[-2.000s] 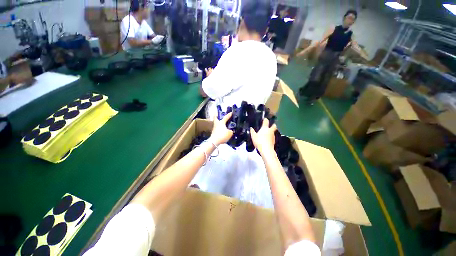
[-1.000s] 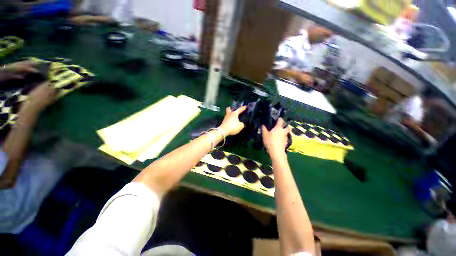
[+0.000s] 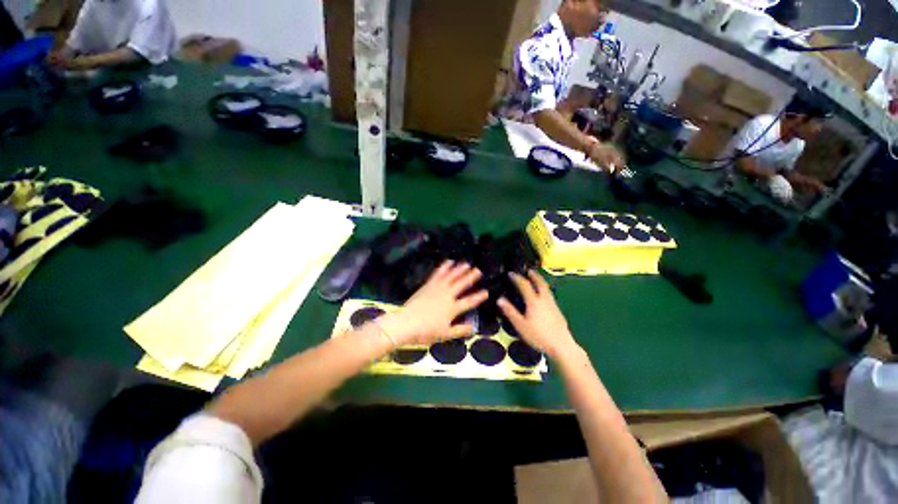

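A heap of black plastic housings (image 3: 433,251) lies on the green bench in front of me. One rounded housing (image 3: 344,273) lies at its left end. My left hand (image 3: 445,303) is spread, palm down, at the near edge of the heap. My right hand (image 3: 535,313) is also spread, at the heap's right near side. Neither hand grips a part; the fingertips are close to the housings, and contact is hard to tell. A pad sheet with black circles (image 3: 449,352) lies below the heap, partly hidden by my hands.
Pale backing sheets (image 3: 246,285) fan out at left. A thick pad stack (image 3: 603,243) stands at right. A white upright (image 3: 372,118) rises behind the heap. A carton (image 3: 561,482) is below the bench edge. Other workers sit around, with round grilles (image 3: 281,122) across the bench.
The housings held between my hands now lie heaped on the bench, and my hands have opened. Earlier, my hands were over the carton. The view has turned to the bench.
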